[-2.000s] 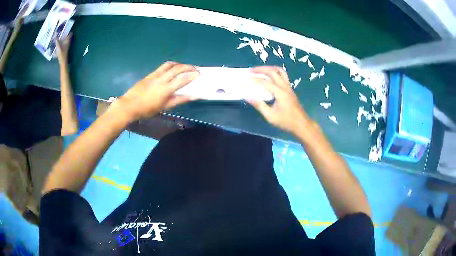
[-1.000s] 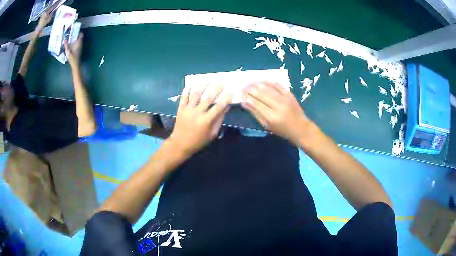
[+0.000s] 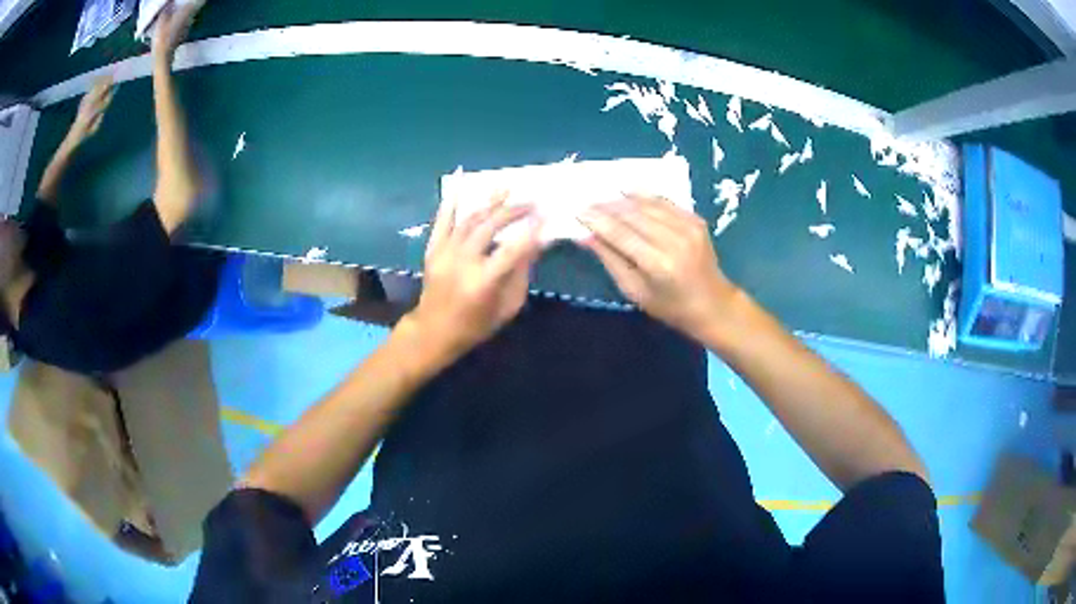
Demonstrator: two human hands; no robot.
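A long white product box (image 3: 566, 181) lies at the front edge of the green bench, straight in front of me. My left hand (image 3: 478, 260) rests on its left part with bent fingers. My right hand (image 3: 661, 254) rests on its right part, fingers along the near side. Both hands touch the box; the fingertips are a short gap apart near its middle. The fingers and palms hide the box's near side and ends in part.
White scraps (image 3: 822, 196) lie scattered on the bench to the right. A light-blue weighing scale (image 3: 1024, 230) stands at the right end. Another person's arm (image 3: 172, 142) reaches over the bench at left. A large brown carton (image 3: 177, 448) and a blue plastic item (image 3: 266, 295) are below.
Since two seconds ago my hands have moved from gripping the box's ends to its near side, with fingers closer together. The other person's hands have moved up and away with a box.
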